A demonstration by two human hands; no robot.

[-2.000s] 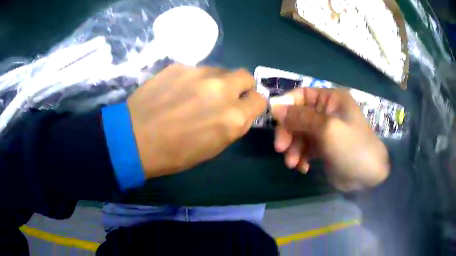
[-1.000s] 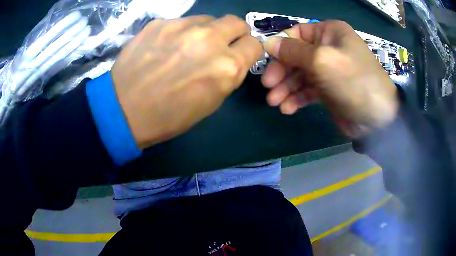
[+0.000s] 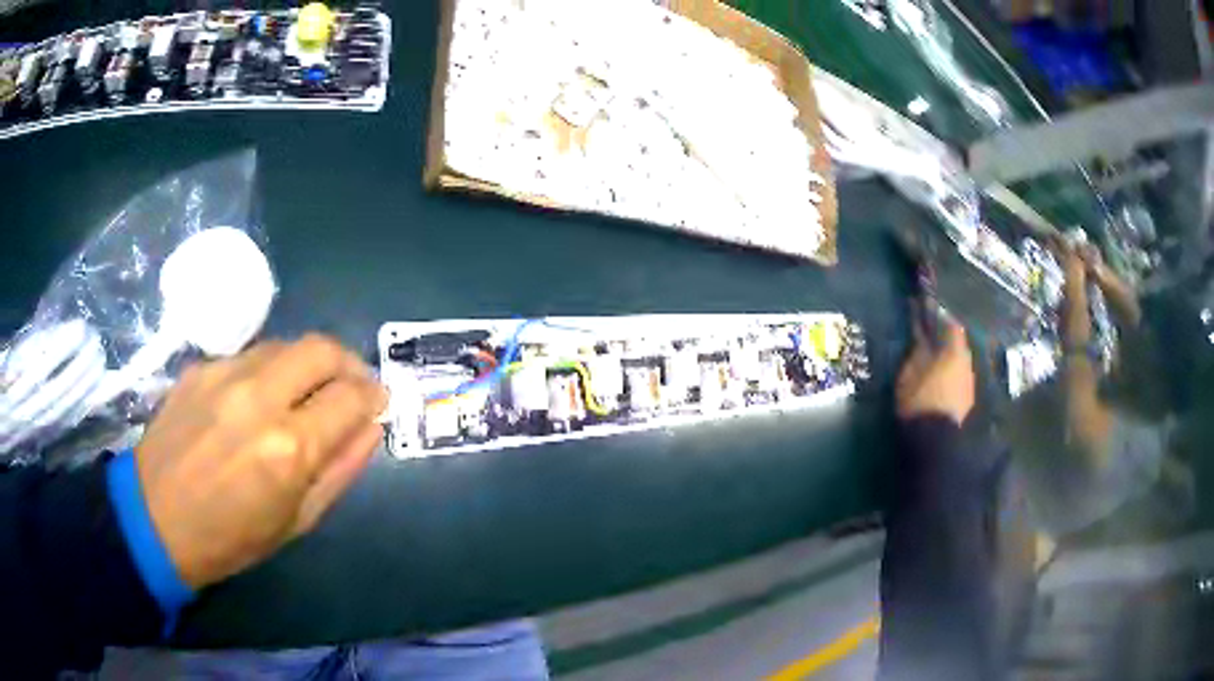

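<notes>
The power strip housing (image 3: 626, 432) lies open in front of me, packed with metal contacts and socket parts. Blue, red and yellow-green wires fan out at its left end. A yellow part sits at its right end. My left hand (image 3: 266, 452) is closed around the cord at the housing's left end; its fingers hide the joint. My right hand (image 3: 937, 375) is stretched out to the right, blurred, with its fingers on a dark stick-like tool (image 3: 924, 282). The round white plug (image 3: 217, 289) lies in clear plastic beside bagged cord loops (image 3: 53, 373).
A cardboard box (image 3: 639, 221) of loose white clips stands behind the housing. Another open housing (image 3: 200, 100) lies at the back left. Bagged white cords (image 3: 892, 140) lie beyond the box. Another person's arms (image 3: 1085, 353) work at the far right.
My hands have parted: the right moved from the housing's cord end to the dark tool at the right. The left stays at the cord end. The view shifted, showing the whole housing and box.
</notes>
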